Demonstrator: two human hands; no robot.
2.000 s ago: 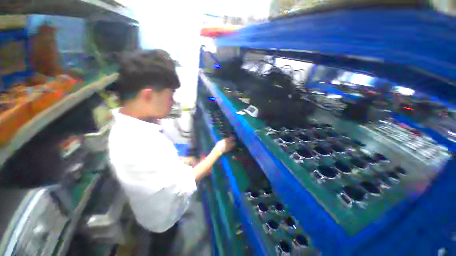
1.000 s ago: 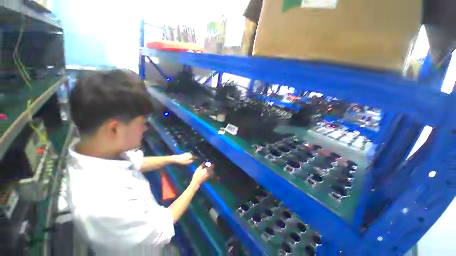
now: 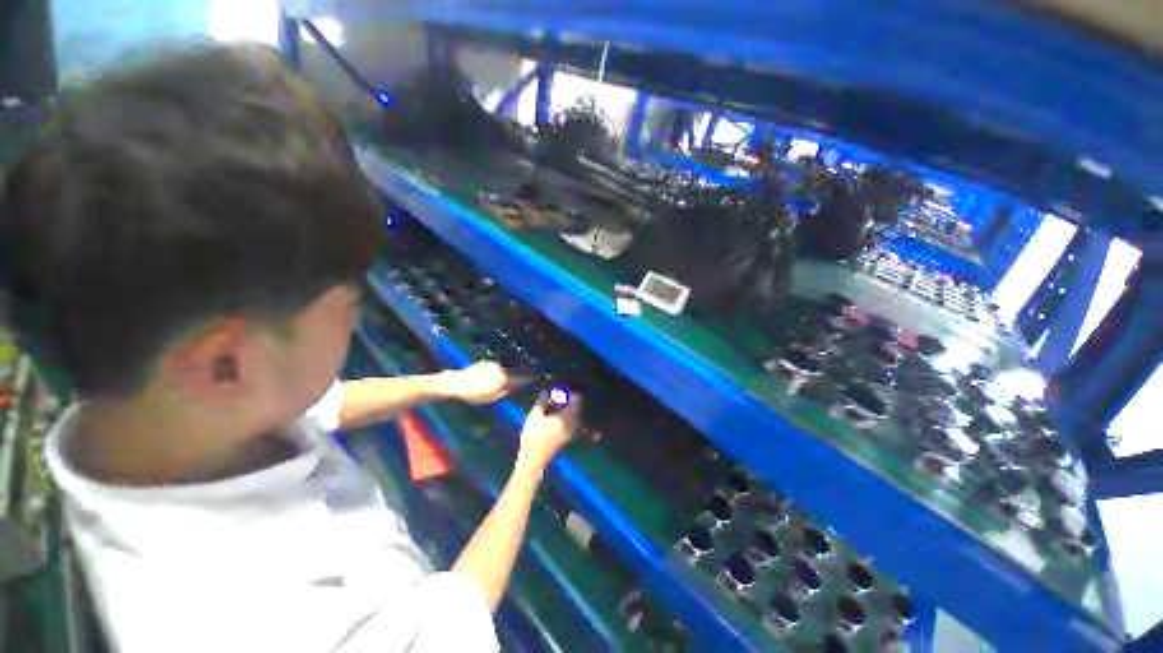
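Note:
Neither of my hands is in the picture. In front of me, rows of dark round watch modules (image 3: 986,434) lie on the green mat of the blue rack's upper shelf. More watch modules (image 3: 740,569) lie in rows on the shelf below. Another person (image 3: 204,510) in a white top stands at the left and reaches to the lower shelf with both hands. One of that person's hands holds a small unit with a lit face (image 3: 557,398).
A blue shelf beam (image 3: 689,396) runs diagonally across the view. Tangled black cables (image 3: 714,236) and a small white-framed item (image 3: 662,292) are on the upper shelf. An orange-red piece (image 3: 426,449) shows low behind the person's arms. Silvery pieces (image 3: 912,278) stand in rows farther back.
The view has moved closer to the person and rack, and the carton on top has mostly left the picture. The person now has both hands at the lower shelf, with a lit unit in one.

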